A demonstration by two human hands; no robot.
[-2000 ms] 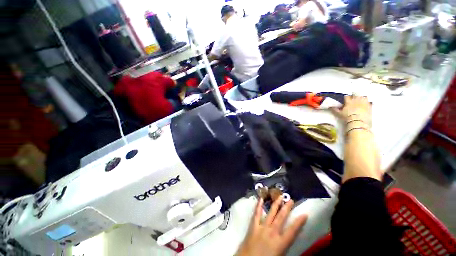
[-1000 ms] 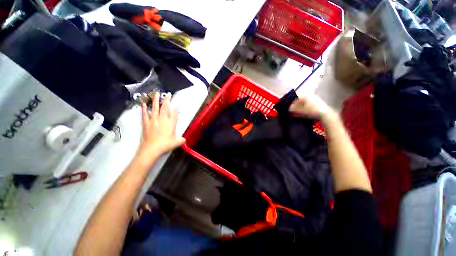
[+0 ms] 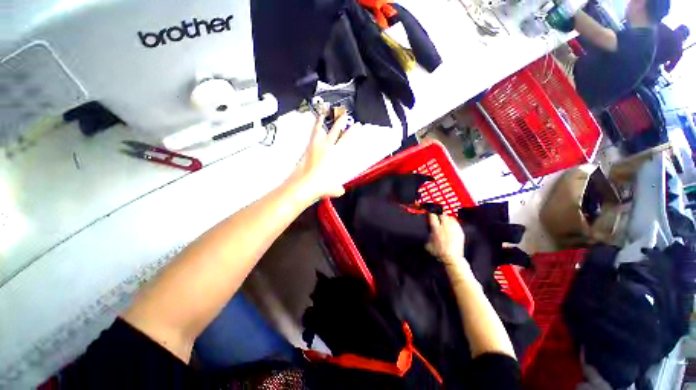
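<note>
My left hand (image 3: 321, 156) reaches over the white table's edge with its fingertips at the needle area of the white Brother sewing machine (image 3: 179, 68). Its fingers are a little apart and no cloth shows in them. My right hand (image 3: 445, 238) is inside the red basket (image 3: 349, 238), its fingers closed on the top of a black cloth piece (image 3: 389, 228) beside a bit of orange tie. More black cloth fills the basket. Black panels (image 3: 294, 57) lie beside the machine head, partly hidden by it.
Red-handled snips (image 3: 172, 157) lie on the table near me. A black roll with an orange tie (image 3: 412, 34) lies at the far side. Another red basket (image 3: 538, 114), a cardboard box (image 3: 576, 202) and a black pile (image 3: 633, 305) stand right. A person (image 3: 622, 65) sits beyond.
My view has swung from the table to the basket beside it. My right hand has gone from the tied roll on the table down into the basket. My left hand stays by the needle.
</note>
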